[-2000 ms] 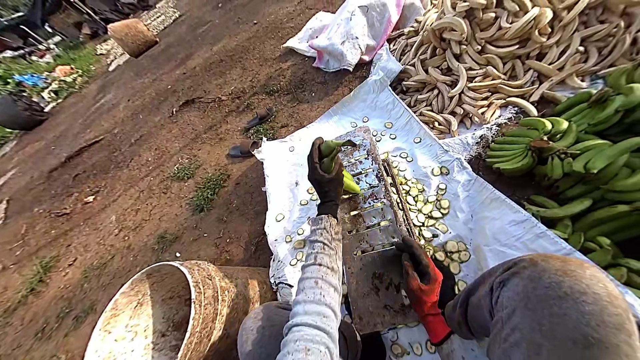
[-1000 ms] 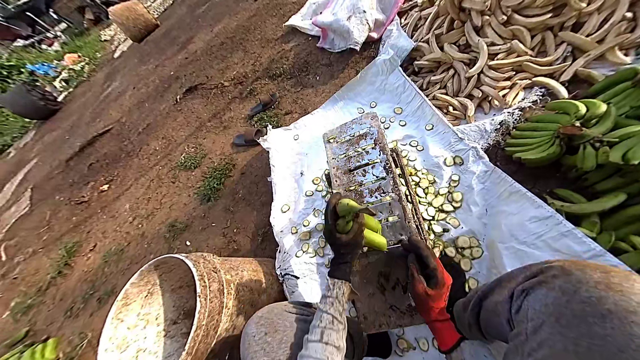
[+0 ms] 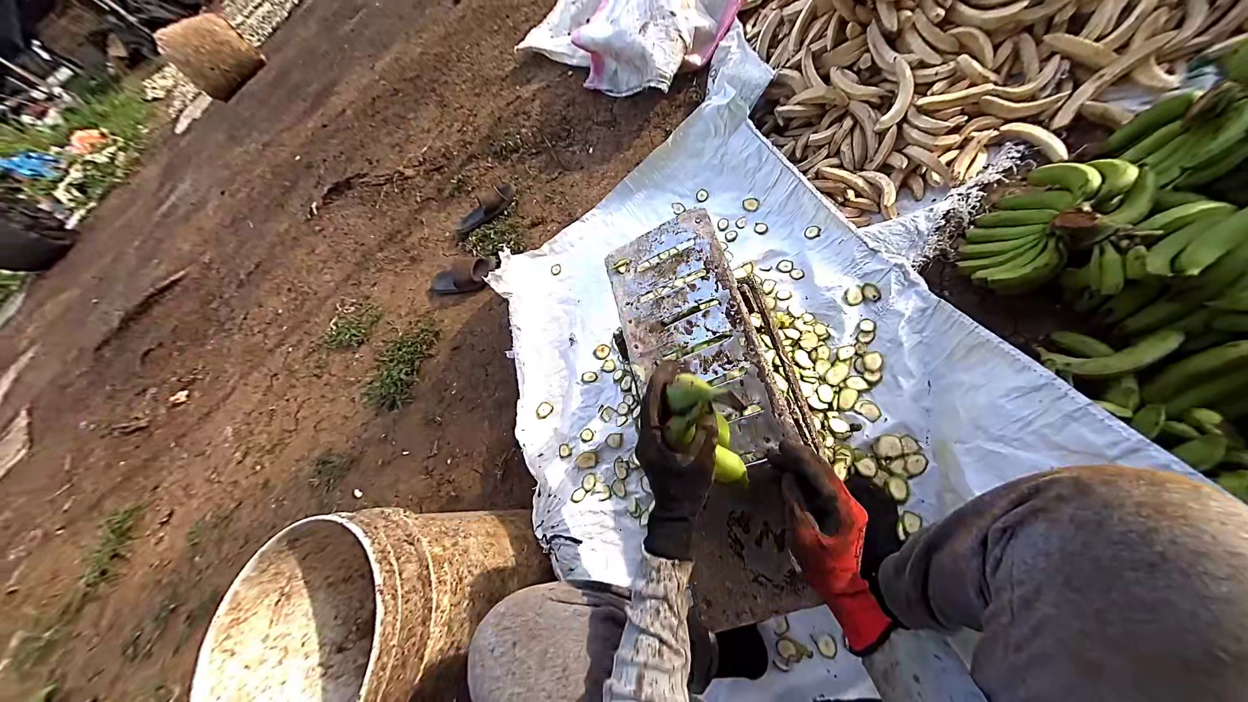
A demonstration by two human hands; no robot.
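My left hand [image 3: 675, 458], in a dark stained glove, is closed around several green bananas or plantains [image 3: 723, 453] over the lower part of a slicing board [image 3: 682, 292]. The board has a metal face with several slanted slots and slopes away from me between my knees. My right hand [image 3: 827, 536], in a red and black glove, grips the board's right edge; its fingertips are partly hidden. Round slices [image 3: 838, 375] lie on the white sheet [image 3: 936, 341] on both sides of the board.
A stained white bucket [image 3: 390, 595] lies tilted at lower left. Green banana bunches [image 3: 1150, 224] lie at right, pale peeled fruit [image 3: 916, 88] is heaped behind. Sandals [image 3: 463, 276] rest on bare soil, near the sheet. A white and pink sack [image 3: 648, 44] lies at the top.
My left hand, with the green fruit, was farther up the board two seconds ago, then came down it, and is now slightly higher than one second ago. My right hand stays at the board's edge.
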